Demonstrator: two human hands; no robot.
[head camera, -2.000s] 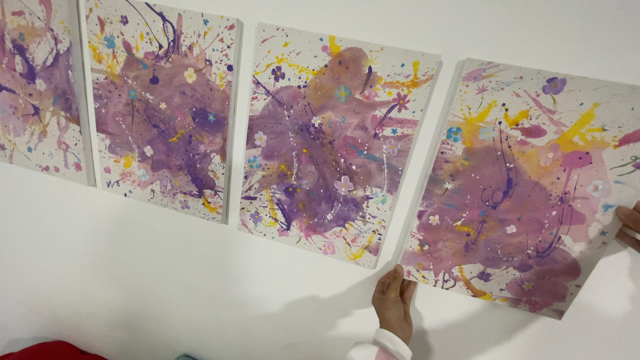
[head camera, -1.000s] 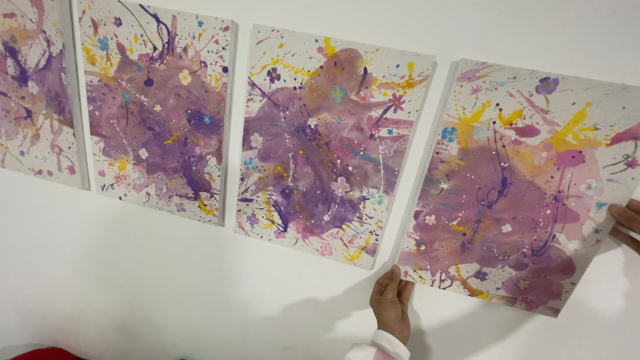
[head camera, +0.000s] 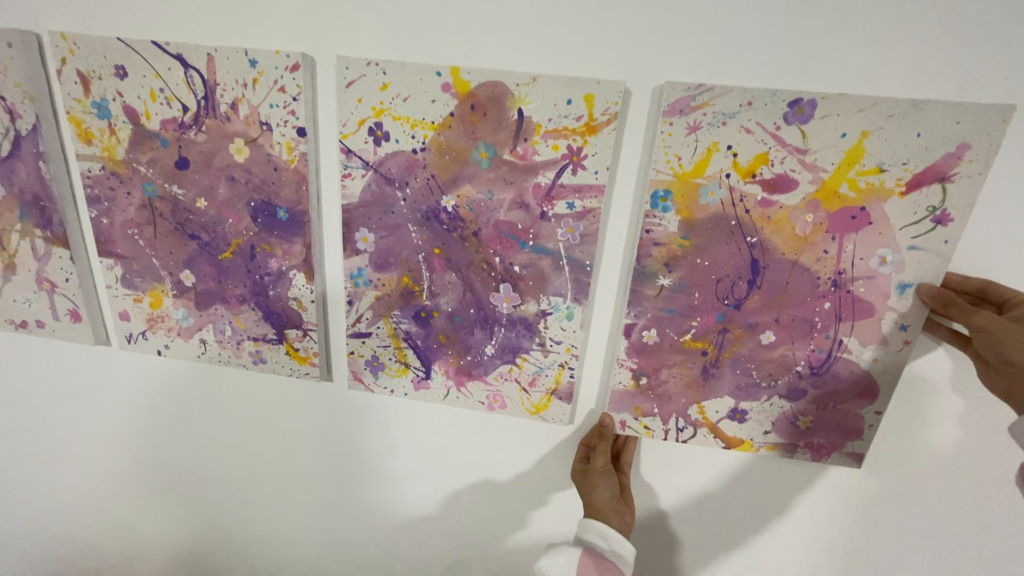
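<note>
A canvas painting with purple, pink and yellow splashes and small flowers (head camera: 768, 280) is at the right of the row, against a white wall. My left hand (head camera: 606, 476) grips its lower left corner, thumb on the front and fingers behind the edge. My right hand (head camera: 980, 328) holds its right edge at mid height, thumb or fingertip on the front. Part of the fingers of both hands is hidden by the canvas. A narrow gap separates it from the neighbouring canvas painting (head camera: 472, 240), which is in a similar style.
Further left on the white wall (head camera: 320, 480) are another splashed canvas painting (head camera: 196, 208) and part of one more (head camera: 36, 192), cut off by the view's edge. Shadows of the hands and canvas fall on the wall below.
The view has shifted somewhat. Both hands keep their hold on the rightmost canvas, whose slant against its neighbour looks slightly smaller than before.
</note>
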